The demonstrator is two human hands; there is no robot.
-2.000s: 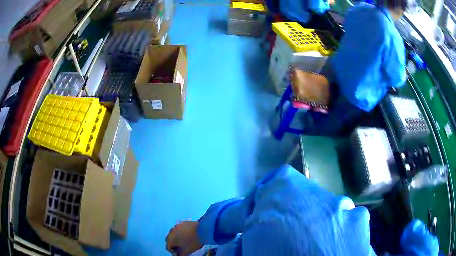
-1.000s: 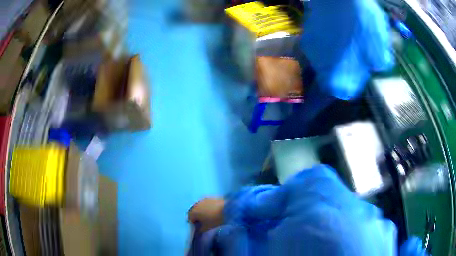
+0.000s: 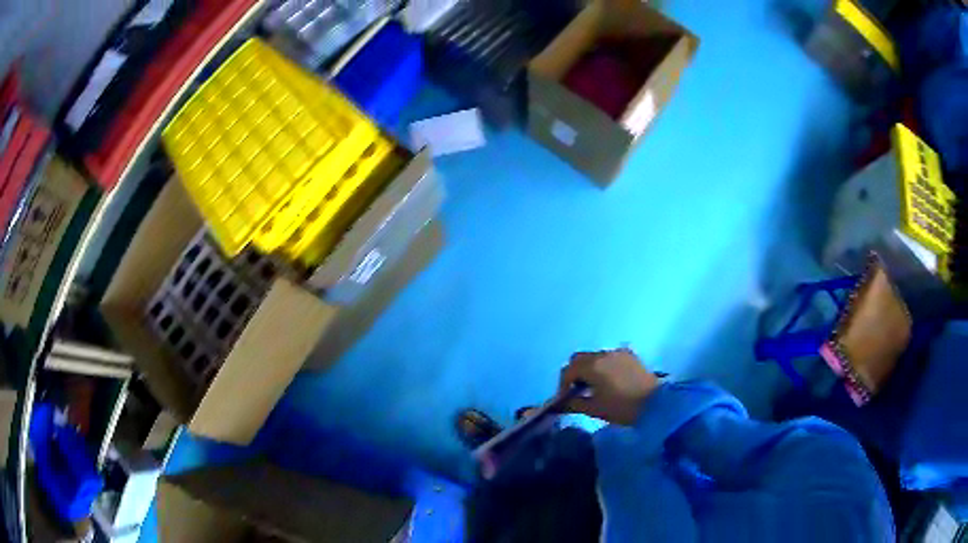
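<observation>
My right hand is at the lower middle, with its blue sleeve coming in from the lower right. Its fingers are closed on one end of a thin flat board, seen nearly edge-on, likely the clipboard. The board slants down to the left from the hand, with a pinkish far end. What is on its faces cannot be seen. A small dark tip shows beside the hand; I cannot tell what it is. My left hand is not in view.
Yellow trays stand over an open carton at left. Another open carton is on the blue floor ahead. A blue stool with a brown top is at right, beside a person's blue clothing.
The view has swung left and tilted, so the cartons shift right and the stool moves to the right edge. The held board now shows clearly; my right hand appears higher and farther right.
</observation>
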